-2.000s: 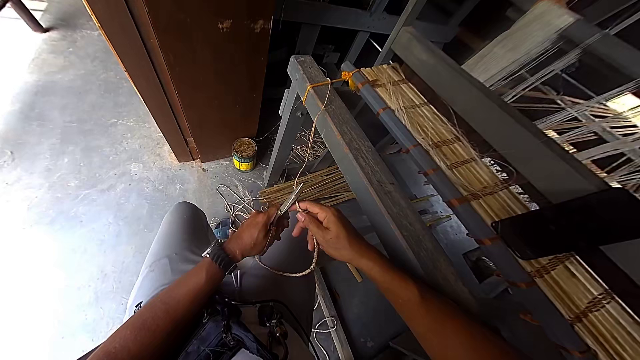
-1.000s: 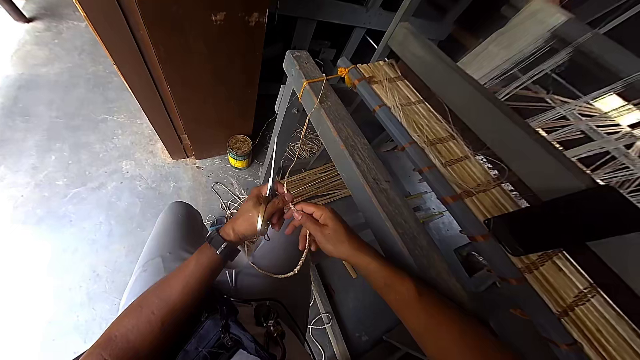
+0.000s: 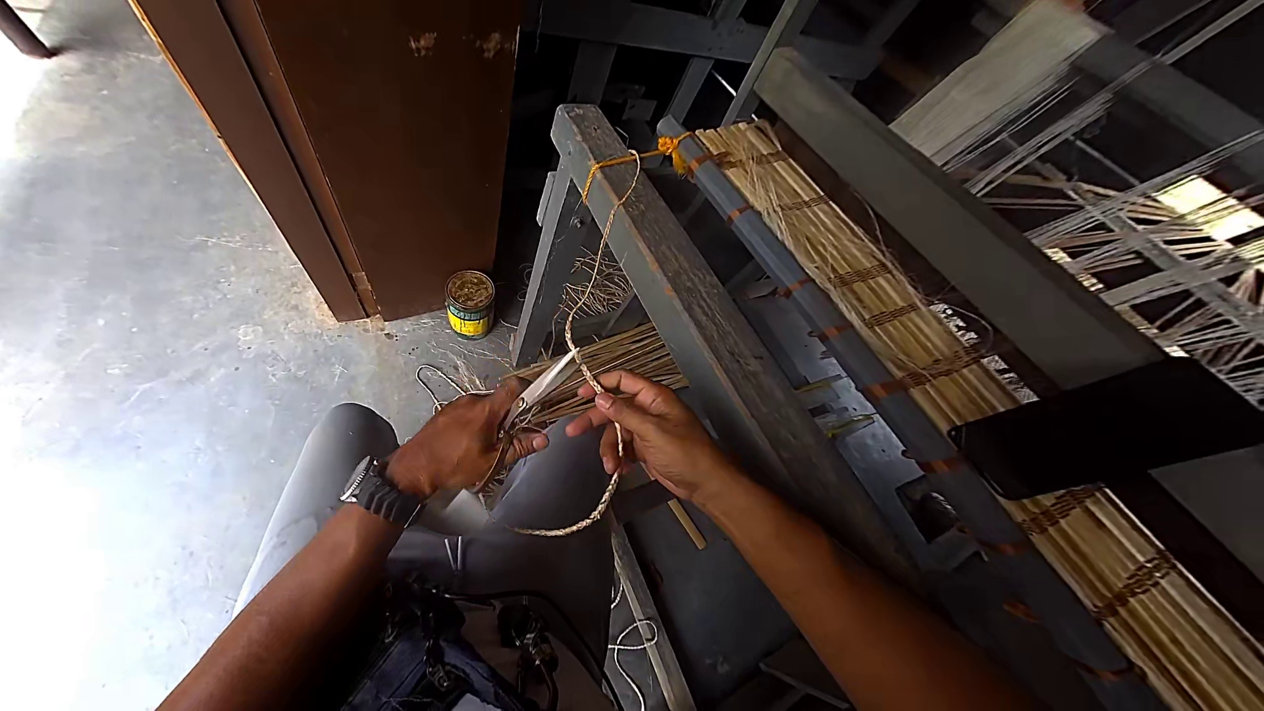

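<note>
My left hand (image 3: 472,441) is closed around the handles of a pair of scissors (image 3: 542,388), whose blades point up and to the right. The blade tips lie beside a braided cord (image 3: 591,511). Between the fingertips of my right hand (image 3: 657,432) runs that cord. It rises from there as a thinner strand to orange twine (image 3: 622,160) tied round the corner of a grey wooden beam (image 3: 691,267). Below the right hand the braid curves down and left over my lap. Fingers hide part of the scissors' handles.
Right of the beam, a woven mat of split sticks (image 3: 879,296) is bound along a grey bar, with a black flat object (image 3: 1106,425) over it. A bundle of thin sticks (image 3: 632,360) lies behind my hands. A tin (image 3: 470,304) stands by a brown cabinet (image 3: 395,148).
The scissors' blades pointed nearly straight up one second ago and now slant right toward the cord. My right hand still holds the cord, with its fingers spread wider.
</note>
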